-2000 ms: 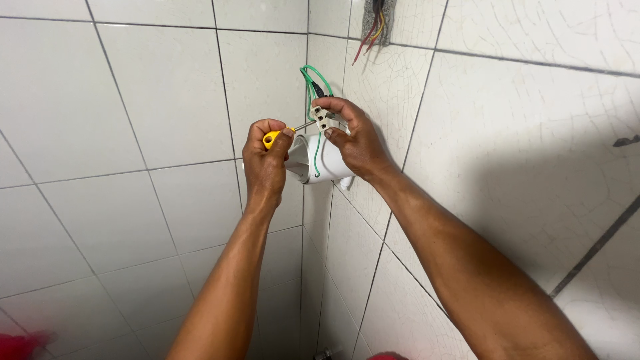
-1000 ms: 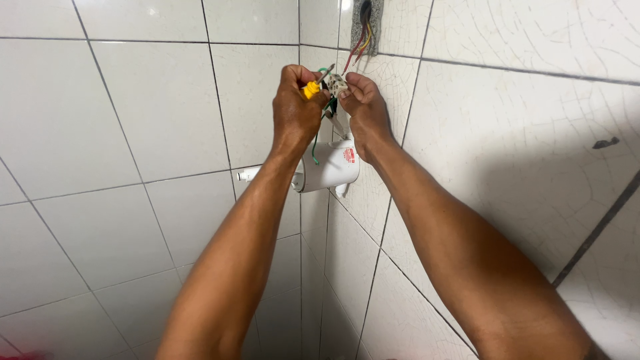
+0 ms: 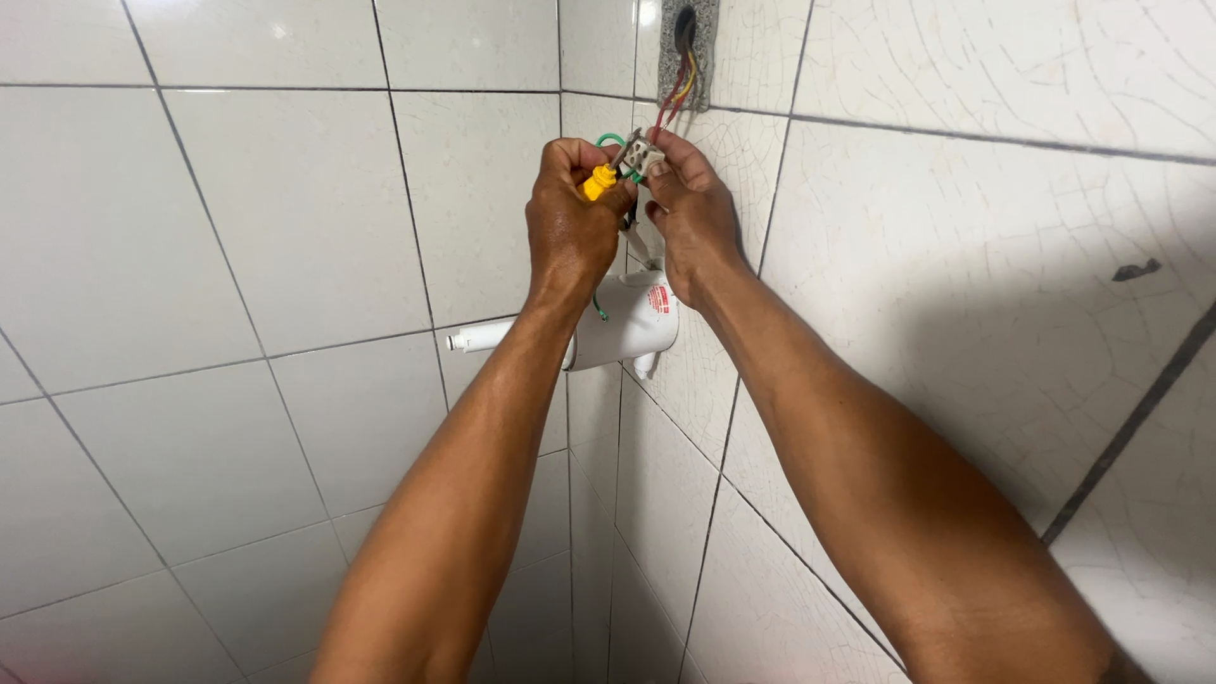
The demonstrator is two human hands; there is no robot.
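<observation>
My left hand (image 3: 575,218) holds a screwdriver by its yellow handle (image 3: 598,181), its shaft reaching up to a pale terminal block (image 3: 643,155). My right hand (image 3: 698,204) pinches that block between thumb and fingers from the right. Red and yellow wires (image 3: 678,93) come down from the wall opening to the block. A green wire (image 3: 611,139) loops beside my left fingers, and a green end hangs lower down. Below my hands is a white electric shower unit (image 3: 622,318) with red printing, partly behind my left wrist. Whether the screwdriver tip sits in a screw cannot be told.
A rough mortar patch (image 3: 703,57) with a dark conduit hole (image 3: 685,30) is in the right wall near the corner. White tiled walls (image 3: 285,218) meet behind my hands. The unit's white tube (image 3: 480,335) points left. A dark chip (image 3: 1136,271) marks the right wall.
Both hands, with the screwdriver and terminal block, have moved up from over the white unit toward the wires at the wall opening. The unit's side with red printing now shows.
</observation>
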